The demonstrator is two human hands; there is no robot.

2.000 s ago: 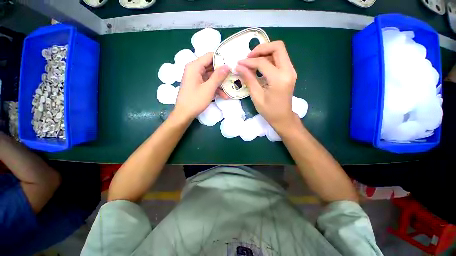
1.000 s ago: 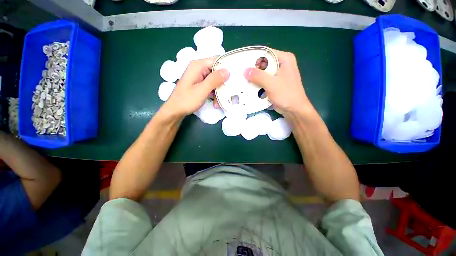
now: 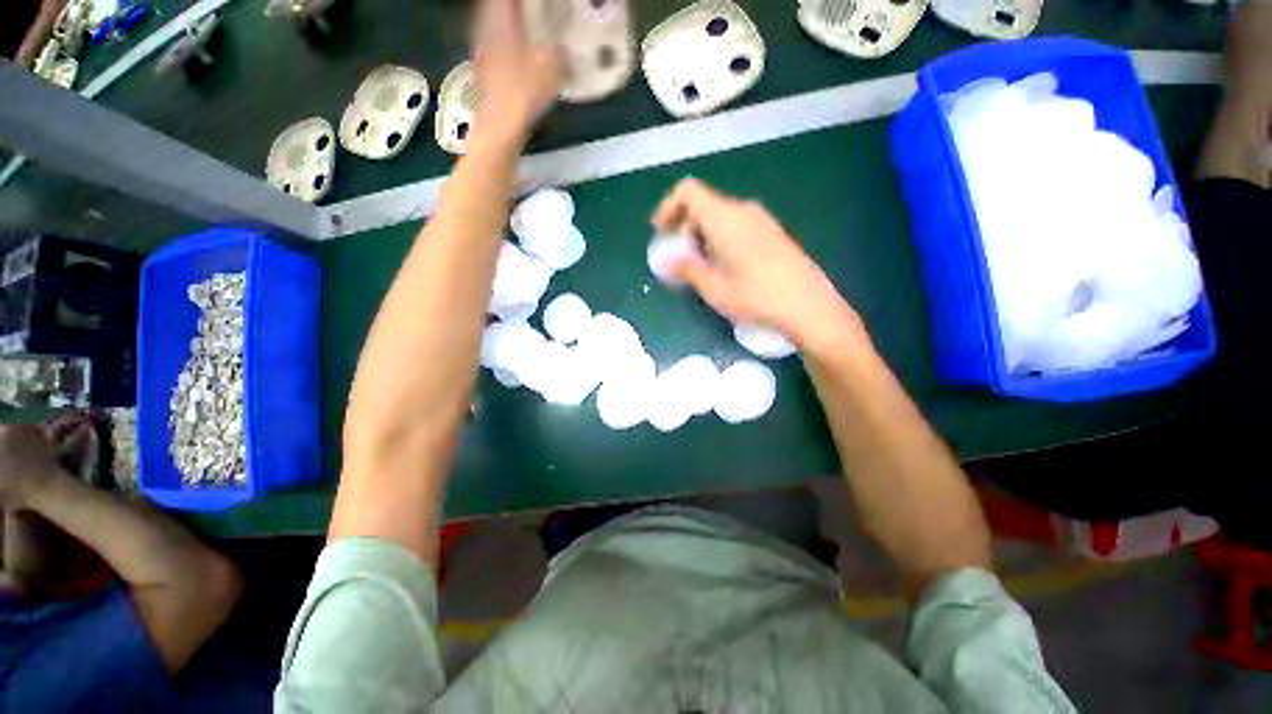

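Note:
My left hand (image 3: pixel 516 70) is stretched out over the conveyor and blurred, at a cream plastic housing (image 3: pixel 593 49) near the top edge. The fingers are partly hidden, so I cannot tell whether it grips the housing. My right hand (image 3: pixel 739 258) is above the green bench, with a white disc (image 3: pixel 674 258) between thumb and fingers. More white discs (image 3: pixel 628 391) lie overlapping in a loose curved cluster on the bench, below and left of my right hand. Another disc shows partly beneath my right wrist.
A blue bin (image 3: pixel 932 237) heaped with white discs stands right. A blue bin (image 3: pixel 286 363) of small beige-grey pieces stands left. Several cream housings (image 3: pixel 702 59) lie on the conveyor beyond the pale guide rail (image 3: pixel 739 133). A neighbour's arm (image 3: pixel 133 537) is at lower left.
The view has turned. My hands have parted from the housing held over the bench. My left hand has moved forward to the conveyor; my right hand now holds a disc.

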